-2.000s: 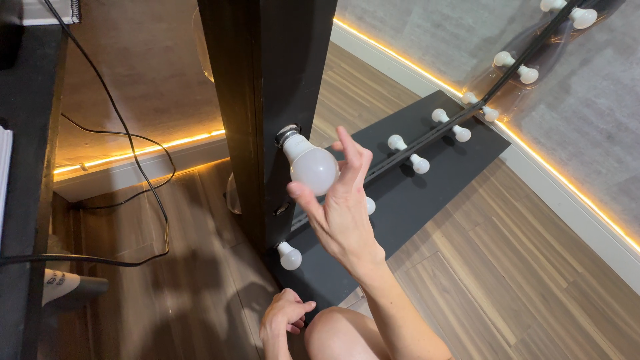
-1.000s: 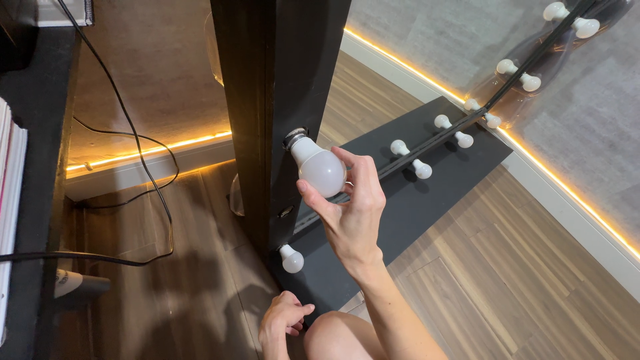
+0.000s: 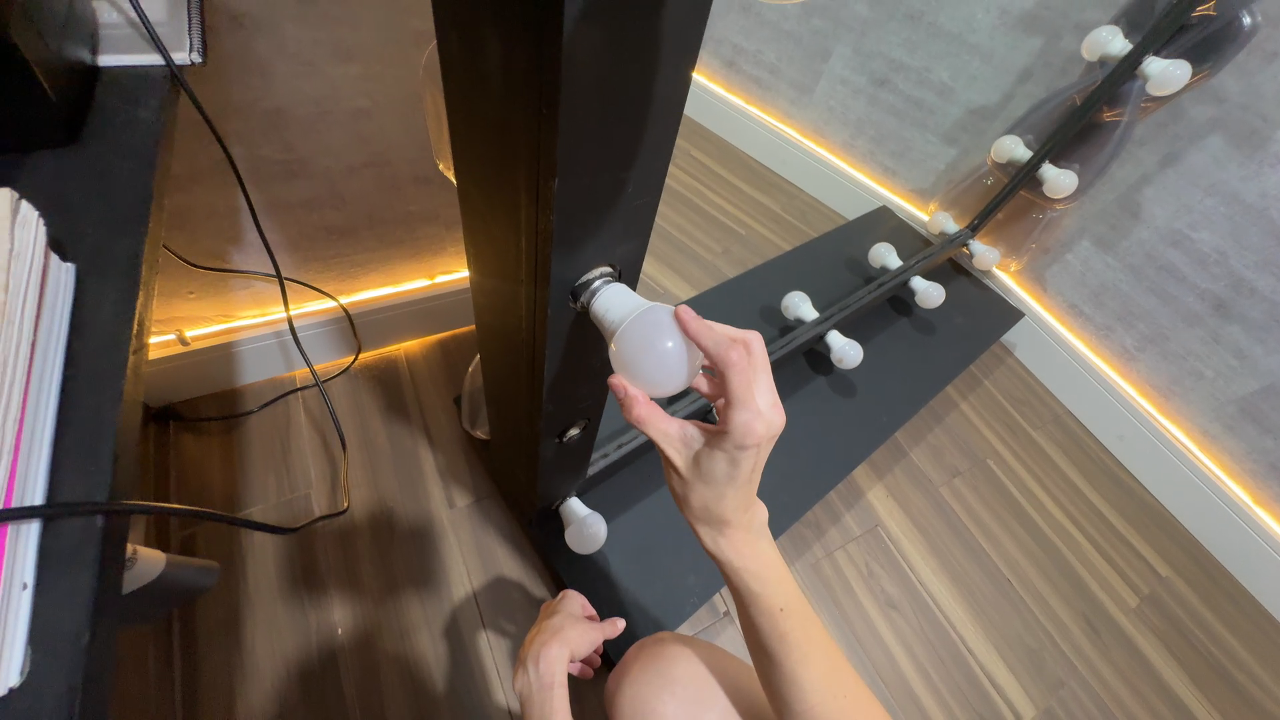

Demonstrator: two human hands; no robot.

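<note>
A frosted white light bulb (image 3: 655, 348) has its base at a socket (image 3: 594, 287) in the black mirror frame (image 3: 610, 130). The thumb and fingers of my right hand (image 3: 715, 420) grip the bulb's globe. Below it, an empty socket hole (image 3: 573, 430) shows in the same frame side. Near the frame's foot sits another white bulb (image 3: 584, 526). My left hand (image 3: 568, 635) is low beside the frame's black base (image 3: 650, 560), fingers curled; whether it touches the base is not clear, and nothing shows in it.
The mirror (image 3: 770, 190) reflects bulbs, floor and wall. More bulbs (image 3: 844, 349) line its lower edge. A black cable (image 3: 285, 290) hangs in loops at the left, beside a dark shelf (image 3: 110, 240) with stacked papers or books (image 3: 30, 430). A lit strip (image 3: 1130, 390) runs along the wall.
My right hand, open around the bulb with fingers spread two seconds ago, has closed on its globe. My left hand stays low by the base.
</note>
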